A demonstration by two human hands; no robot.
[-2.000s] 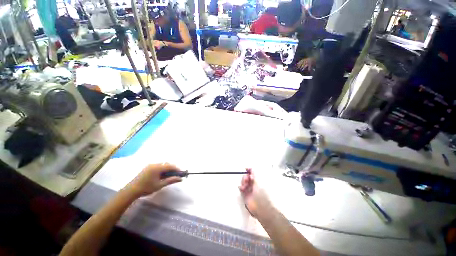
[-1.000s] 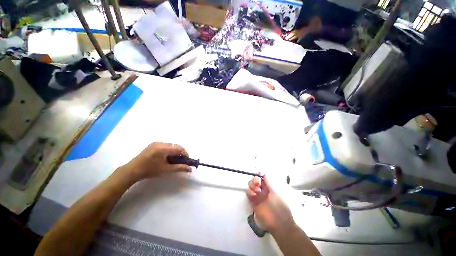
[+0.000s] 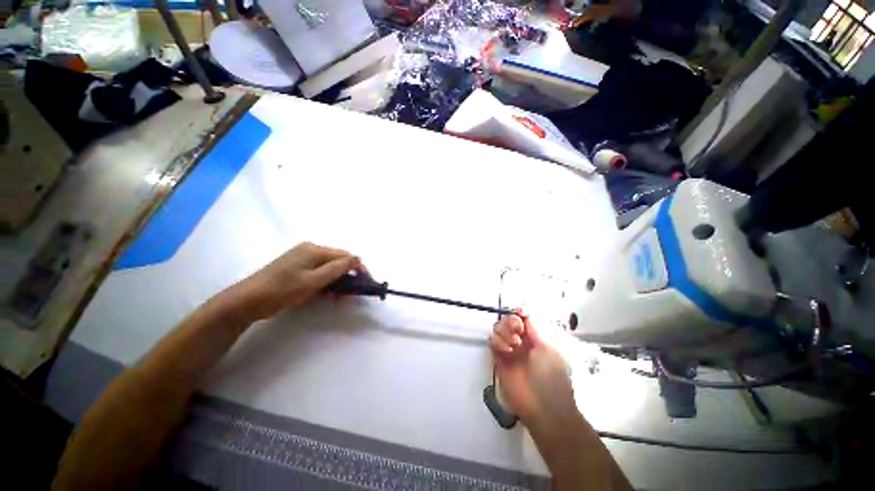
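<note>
A screwdriver [image 3: 441, 302] with a dark handle and long thin dark shaft lies level above the white table [image 3: 384, 192]. My left hand [image 3: 312, 278] grips its handle. My right hand [image 3: 526, 360] pinches at the shaft's tip; whether a small part is held there cannot be told. A thin dark outline shows in the white bed just behind my right fingers. A dark oval piece [image 3: 499, 407] is at my right wrist. The white sewing machine head [image 3: 662, 268] with a blue stripe stands right of my right hand.
A blue patch [image 3: 197, 197] marks the table's left side. A printed ruler scale [image 3: 336, 460] runs along the front edge. An older cream machine [image 3: 29, 163] stands at the left. Behind the table are black cloth [image 3: 628, 96], a white bag [image 3: 518, 129] and a thread spool [image 3: 609, 159].
The view has tilted down and moved closer to the machine head. The screwdriver stays between both hands, now sloping slightly down to the right.
</note>
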